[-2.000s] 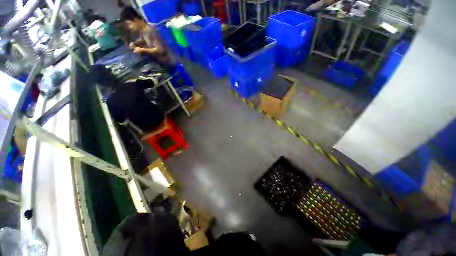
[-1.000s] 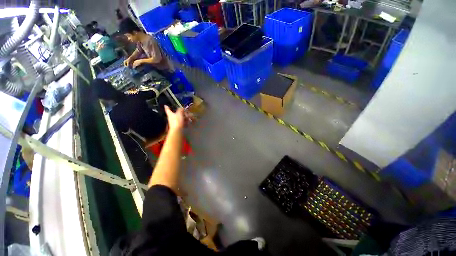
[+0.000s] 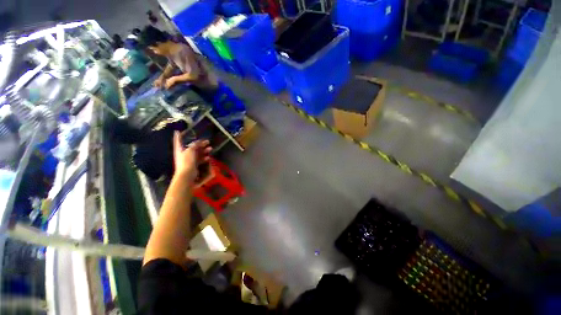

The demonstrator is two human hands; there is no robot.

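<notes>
My left hand (image 3: 190,157) is raised on a bare forearm with a dark sleeve, left of the middle. Its fingers are apart and I see nothing in it. It overlaps the view of a person in dark clothes (image 3: 151,154) and a red stool (image 3: 220,187); I cannot tell whether it touches anything. My right hand is not in view. A black tray of dark shiny parts (image 3: 378,237) and a tray with rows of yellowish and reddish pieces (image 3: 443,277) lie low at the right.
A green conveyor (image 3: 119,234) with a white shelf (image 3: 64,252) runs along the left. Blue bins (image 3: 317,77) and a cardboard box (image 3: 357,114) stand beyond yellow-black floor tape (image 3: 393,161). Another person (image 3: 184,64) sits at a bench. A pale panel (image 3: 510,135) is at right.
My left hand came into view and has moved left, its fingers now spread. The view has shifted, so the floor trays lie lower and further right.
</notes>
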